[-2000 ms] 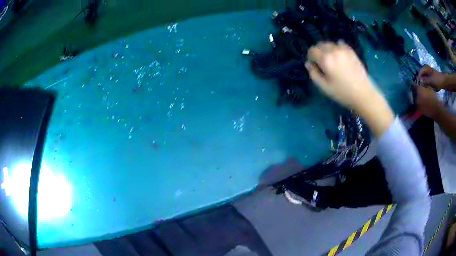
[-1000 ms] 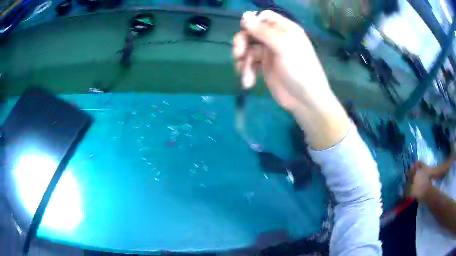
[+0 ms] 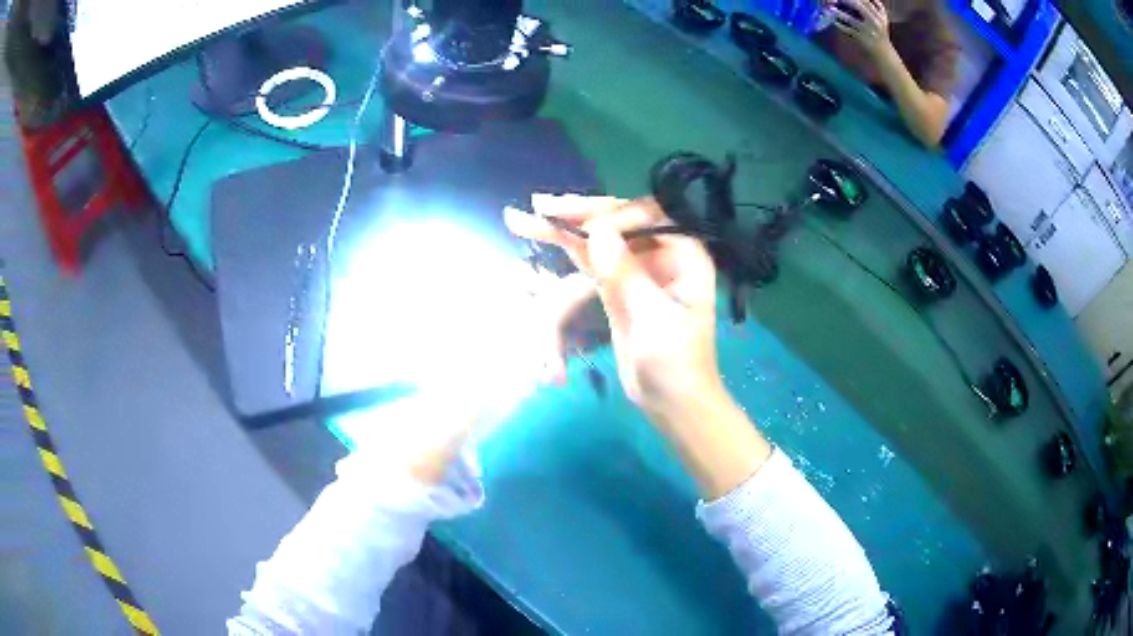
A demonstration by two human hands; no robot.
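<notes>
My right hand (image 3: 659,298) is at the centre, beside the glare, with its fingers pinched on the black USB cable assembly. The cable's coiled bundle (image 3: 714,205) lies just beyond that hand, at the edge of the green belt. My left hand (image 3: 497,373) is below and left of it, largely washed out by the white glare; its grip cannot be made out. The microscope with ring light (image 3: 466,56) stands behind the hands. The black base plate (image 3: 267,249) lies under the glare. The cable's end is hard to see near my fingertips.
A white ring (image 3: 296,97) and a bright monitor (image 3: 162,31) are behind the plate. A thin lead (image 3: 345,186) crosses the plate. Round black units (image 3: 929,271) line the green belt. A dark cable pile (image 3: 1004,599) is lower right, a red stool (image 3: 81,180) left, another person's arm (image 3: 913,99) beyond.
The view has swung from the cable pile to the microscope. My right hand has gone from above the pile to beside the glare, with a cable. My left hand has come into view.
</notes>
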